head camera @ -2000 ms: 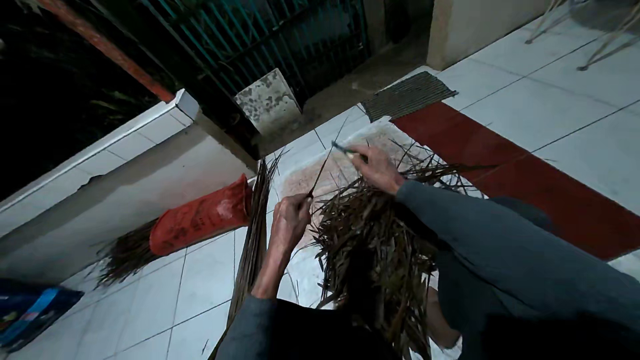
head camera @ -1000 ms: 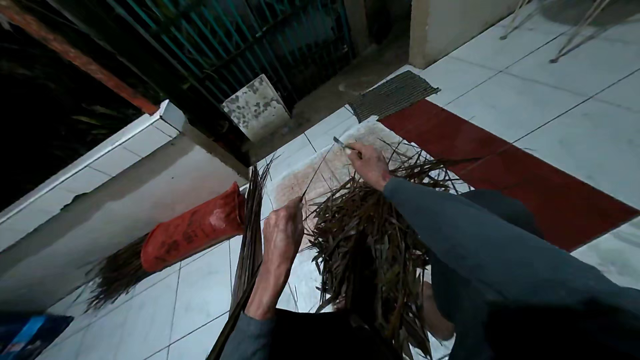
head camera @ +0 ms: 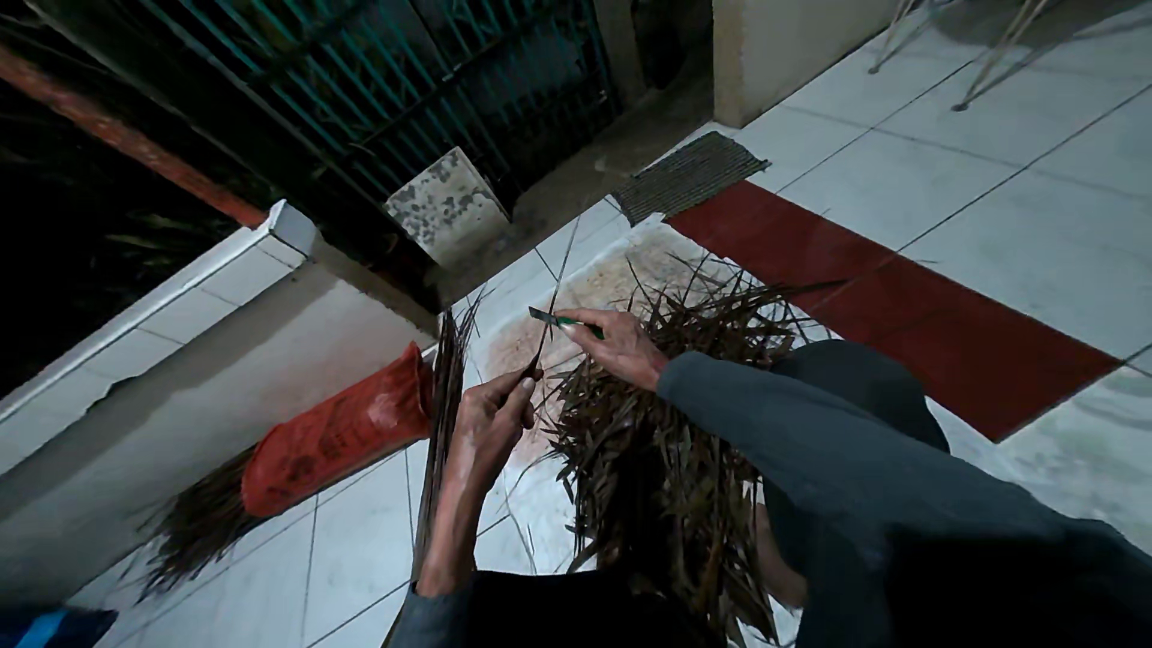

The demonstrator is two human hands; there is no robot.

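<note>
My left hand (head camera: 493,416) pinches a thin dark palm-leaf midrib (head camera: 547,340), which points up and away from me. My right hand (head camera: 619,344) is closed around the green handle of a small knife (head camera: 545,317), its blade lying at or very near the midrib. Below and beside my right hand is a large heap of dry brown leaf strips (head camera: 666,450), partly over a pale, stained sheet (head camera: 589,288). A bundle of long thin midribs (head camera: 443,396) lies just left of my left forearm.
A red woven sack (head camera: 337,432) holding more sticks (head camera: 202,522) lies by the low white wall (head camera: 180,414). Further off are a ribbed grey mat (head camera: 691,175), a speckled slab (head camera: 448,207) and a green barred gate (head camera: 396,81). Thin furniture legs (head camera: 999,54) stand at the upper right.
The knife and my right hand have come closer to my left hand than a second ago, when the knife was further up the midrib. My left hand still holds on.
</note>
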